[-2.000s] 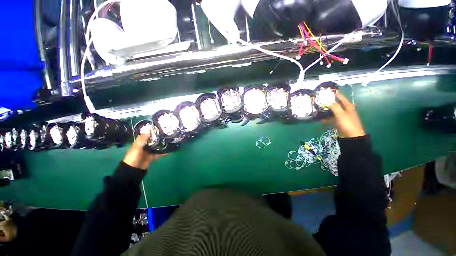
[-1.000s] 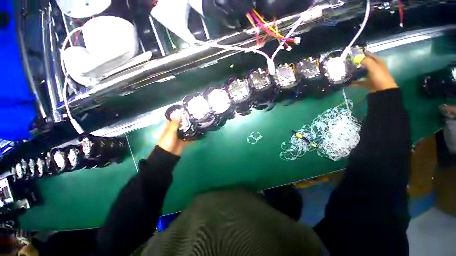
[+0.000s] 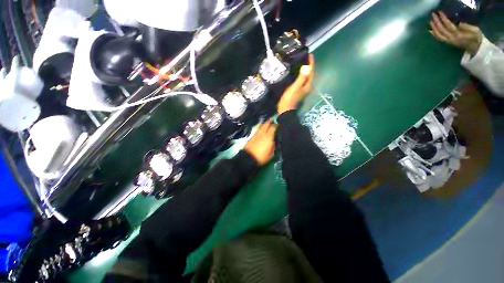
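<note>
A slanting row of black camera modules with silvery square faces point(image 3: 235, 104) lies on the green mat point(image 3: 381, 105). My right hand point(image 3: 298, 88) is along the near side of the row's upper right end, with a yellow-white tip at one finger. My left hand point(image 3: 261, 145) is just below it, its fingertips close to the modules' near side. What either hand grips is hidden. A tangled pile of thin whitish rings point(image 3: 333, 134) lies right of my right forearm.
White camera housings point(image 3: 52, 146) and red-orange leads point(image 3: 160, 74) are behind a metal rail point(image 3: 110, 122). More modules point(image 3: 69, 251) are at lower left. Another person's hand point(image 3: 456, 34) is at upper right, by a black part. A round brown container point(image 3: 479, 160) holds white-and-black parts.
The view has turned and shifted right. My left hand has left the row's left end and is now near my right hand. The container and the other person's hand have come into view.
</note>
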